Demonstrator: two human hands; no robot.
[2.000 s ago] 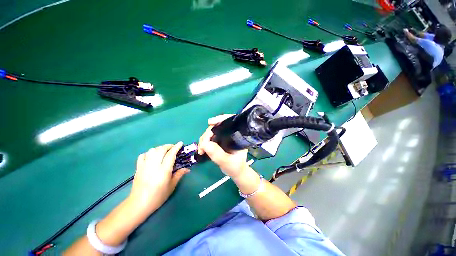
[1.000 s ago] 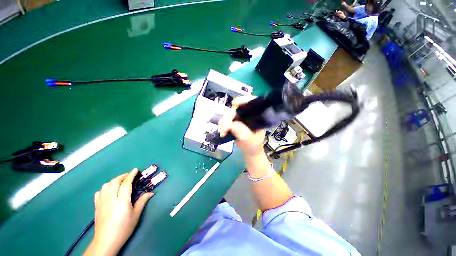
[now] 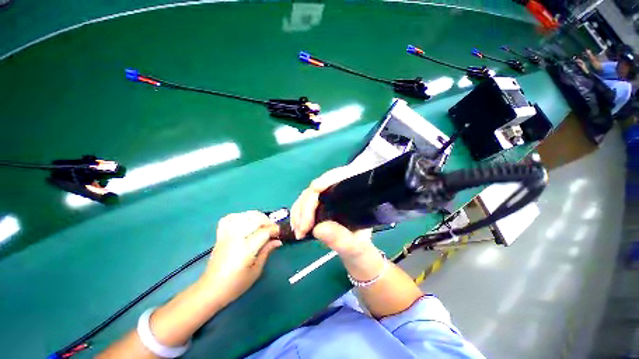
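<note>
My right hand [image 3: 333,217] is closed around the black electric screwdriver [image 3: 382,195], which lies nearly level with its tip end pointing left. My left hand [image 3: 245,245] holds the connector housing [image 3: 278,214] on the bench, right at the screwdriver's tip; fingers and tool hide most of the housing, and the contact point cannot be seen. The housing's black cord [image 3: 150,284] runs down left to red and blue ends [image 3: 73,350]. The white-grey screw feeder [image 3: 399,130] stands behind the screwdriver and is partly hidden by it.
Several cable assemblies [image 3: 291,111] lie spaced along the glossy green belt [image 3: 210,42]. A white strip [image 3: 313,267] lies on the bench below my right hand. The corrugated screwdriver cable [image 3: 490,175] loops right. A second feeder [image 3: 483,116] stands farther along. A person [image 3: 616,87] is at the far right.
My right hand has brought the screwdriver from the feeder's front left to the housing at my left hand. The view has turned, and the belt's cable assemblies appear shifted right.
</note>
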